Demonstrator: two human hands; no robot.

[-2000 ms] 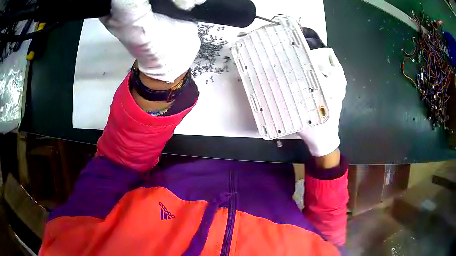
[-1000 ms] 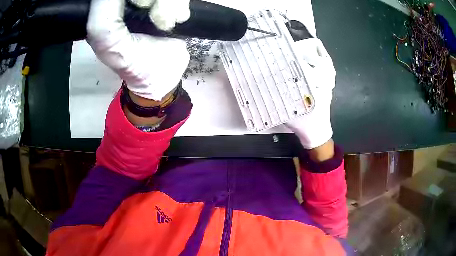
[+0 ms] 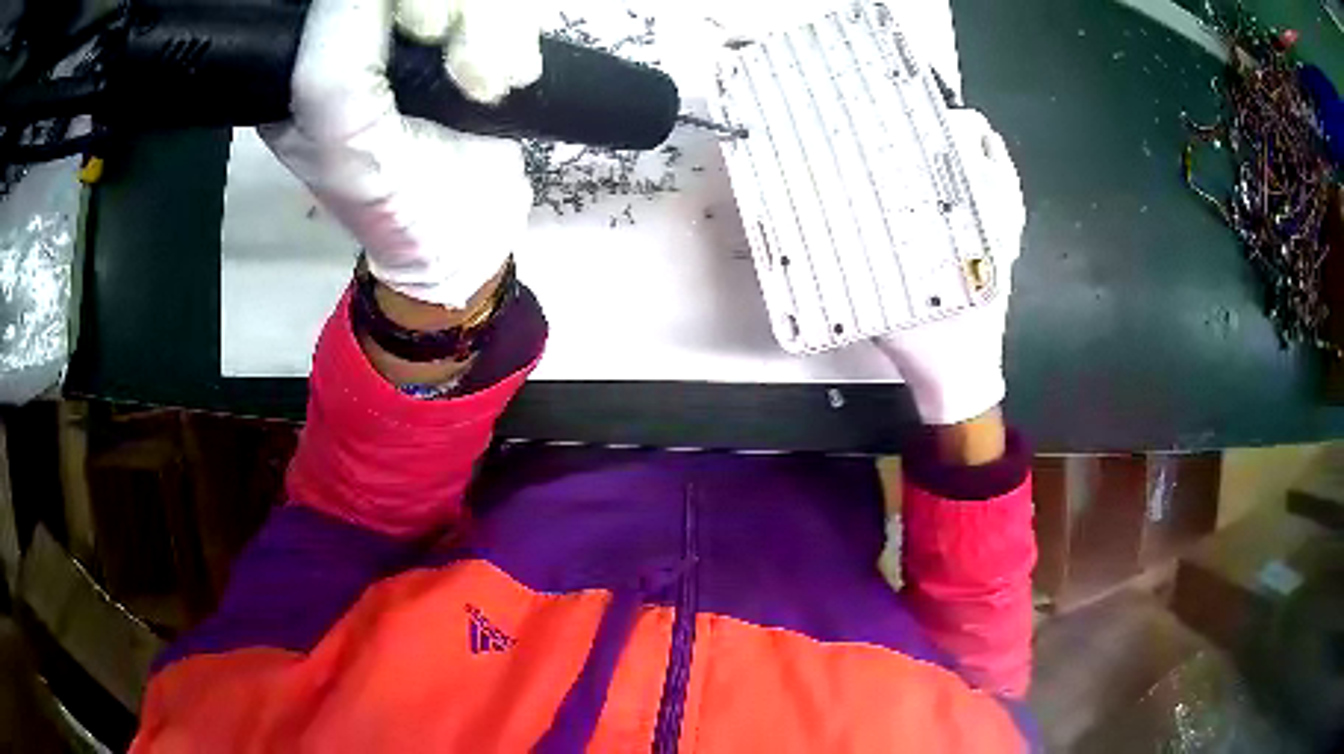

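My left hand, in a white glove, is shut around a thick black electric screwdriver. Its thin bit points right and its tip meets the upper left edge of a white ribbed housing cover. My right hand, also gloved, grips the cover from its right side and from behind; most of its fingers are hidden. The cover is tilted, ribbed face up, with small dark holes or screws along its edges and a yellowish spot near its lower right corner.
Small dark screws are scattered on a white sheet over a dark green mat. A tangle of wire harnesses lies at the right. A clear plastic bag is at the left edge. Cardboard boxes stand below the bench.
The screwdriver has moved left and down, and its bit has gone from the cover's top to its upper left edge. The cover has shifted right and up since one second ago.
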